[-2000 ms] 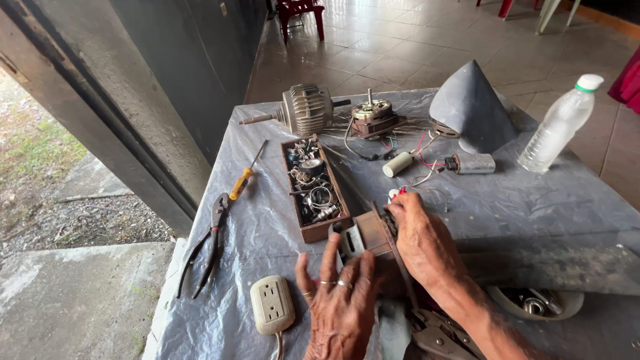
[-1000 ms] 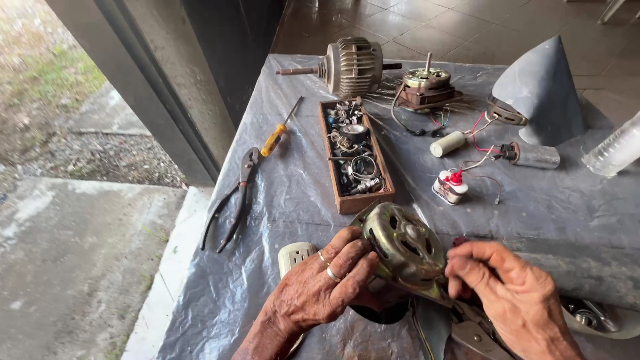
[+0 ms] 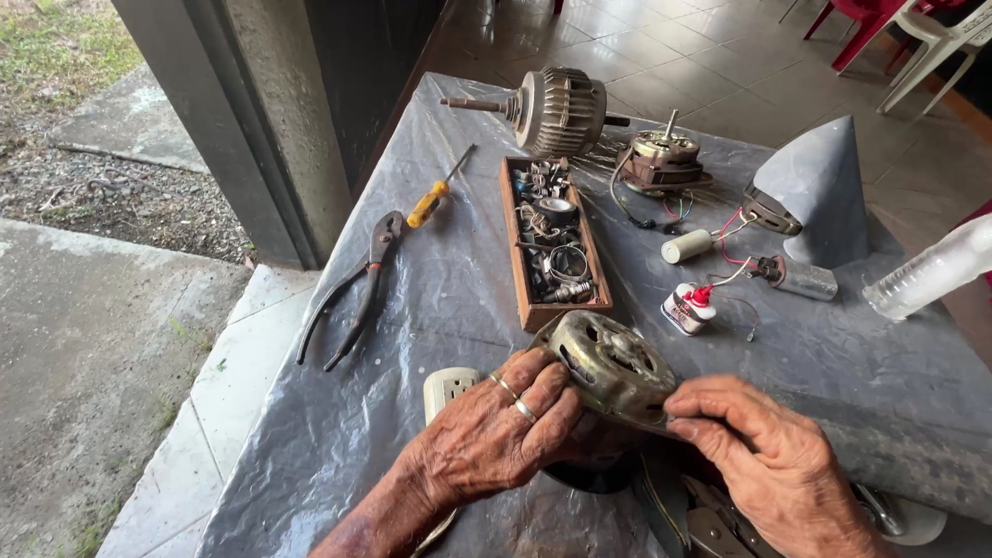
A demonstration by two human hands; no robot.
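Note:
A small electric motor with a slotted metal end cover (image 3: 616,356) is tilted between my hands at the near part of the table. My left hand (image 3: 508,415) grips its left side, two rings on the fingers. Thumb and fingertips of my right hand (image 3: 752,442) pinch the right edge of its cover; whether a small part is between them I cannot tell. Just behind stands a wooden box (image 3: 527,298) of screws and small metal parts. A white oil bottle with a red cap (image 3: 688,308) stands right of the box. Pliers show below my right hand, partly hidden.
Slip-joint pliers (image 3: 374,271) and a yellow-handled screwdriver (image 3: 428,203) lie at left, an outlet block (image 3: 449,387) nearer. Behind are a finned motor (image 3: 562,112), a second small motor (image 3: 663,159), wired capacitors (image 3: 806,277), a grey cone (image 3: 821,186) and a plastic bottle (image 3: 930,267). A dark tube (image 3: 899,449) lies right.
Two seconds ago my right hand was beside the oil bottle and the motor lay turned differently; its slotted cover now faces up. Since one second ago, my right hand has come against the cover's edge.

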